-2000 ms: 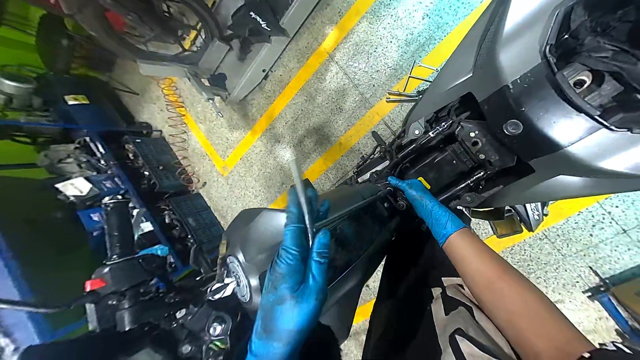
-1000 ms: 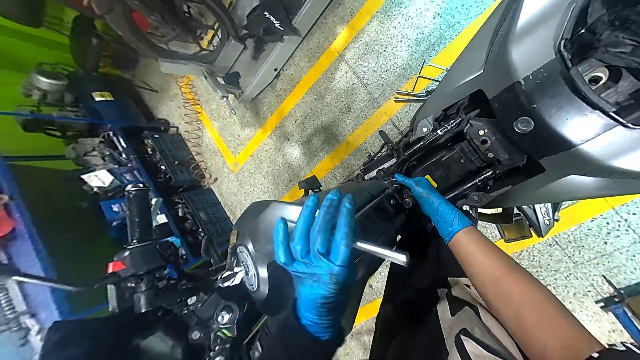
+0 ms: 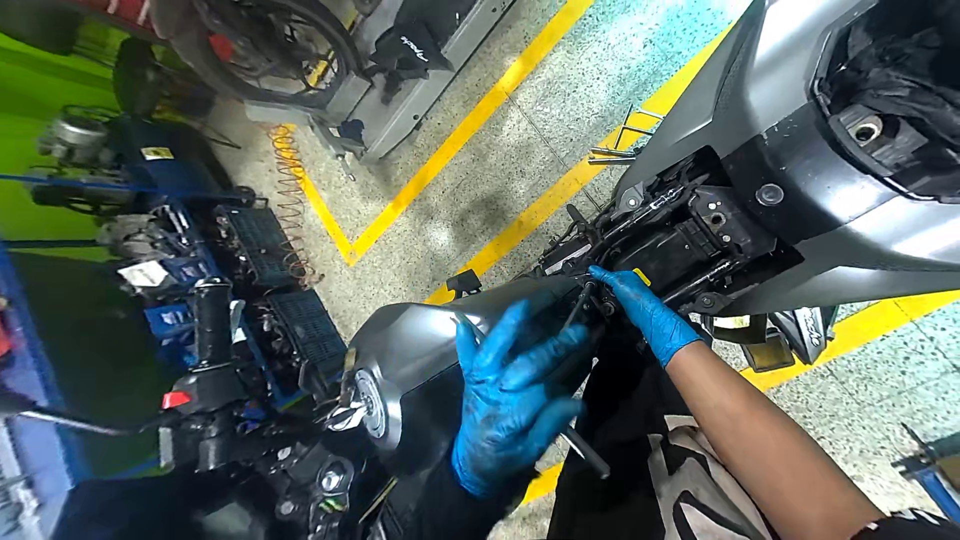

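Observation:
A metal T-handle wrench (image 3: 589, 454) reaches across the motorcycle's grey fuel tank (image 3: 411, 337), its shaft running to the frame beside the exposed seat bay (image 3: 660, 255). My left hand (image 3: 506, 397), in a stained blue glove, lies over the crossbar with its fingers spread; the palm side is hidden, and bar ends show on both sides of it. My right hand (image 3: 637, 300), also gloved in blue, has its fingertips around the far end of the shaft, at the front edge of the seat bay. The fastener under the wrench's tip is hidden.
The handlebar grip (image 3: 212, 322) and ignition keys (image 3: 346, 416) are at left, the grey tail fairing (image 3: 795, 180) at upper right. Metal tools (image 3: 615, 155) lie beyond the tail on the speckled floor. Black crates (image 3: 304, 322) and a coiled orange hose (image 3: 289, 187) are at left.
The crossbar of the wrench has turned between frames. My left hand has gone from upright beside it to spread over it. My right hand has stayed at the shaft's far end.

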